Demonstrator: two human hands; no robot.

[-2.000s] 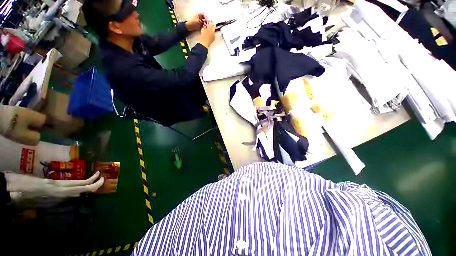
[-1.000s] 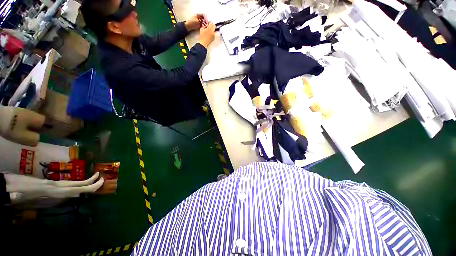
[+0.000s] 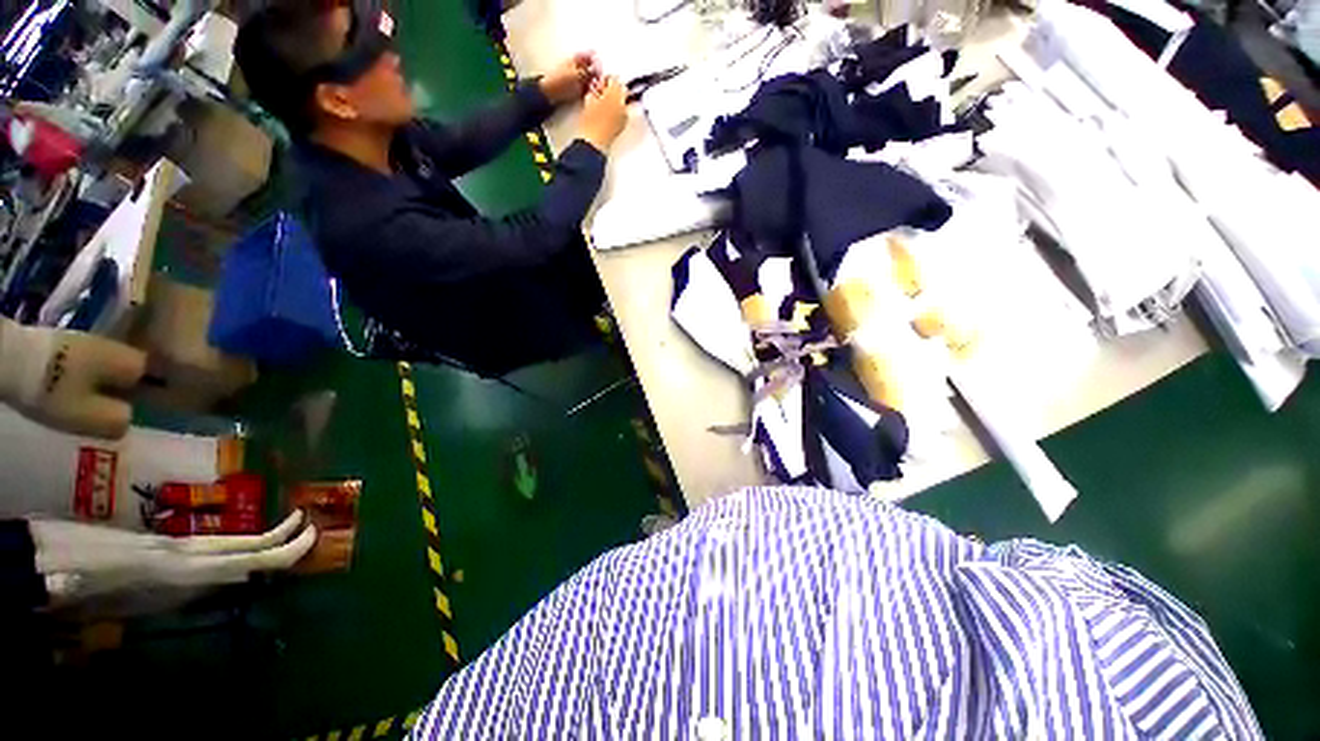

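Neither of my hands is in view; only my blue-and-white striped shirt shows at the bottom. Nearest in front of me on the pale table point(image 3: 659, 311) lie navy cut fabric pieces point(image 3: 854, 203) in a limp heap, with navy and white scraps point(image 3: 796, 362) below them. Yellow-tan pieces point(image 3: 869, 311) lie beside the scraps. A narrow white strip point(image 3: 1021, 449) overhangs the table's near edge. Long white fabric panels point(image 3: 1144, 188) lie to the right. A thin dark tool point(image 3: 656, 77) lies by the seated person's hands.
A seated person in dark clothes point(image 3: 449, 232) at the table's left holds a tiny, unclear part in both hands. A blue crate point(image 3: 275, 290) stands behind. White mannequin limbs point(image 3: 174, 557) and a beige torso point(image 3: 65, 377) are at left. Yellow-black tape point(image 3: 426, 507) marks the green floor.
The whole view has shifted slightly, so the table and its contents appear a little lower and to the right. The seated person's hands remain together at the table edge.
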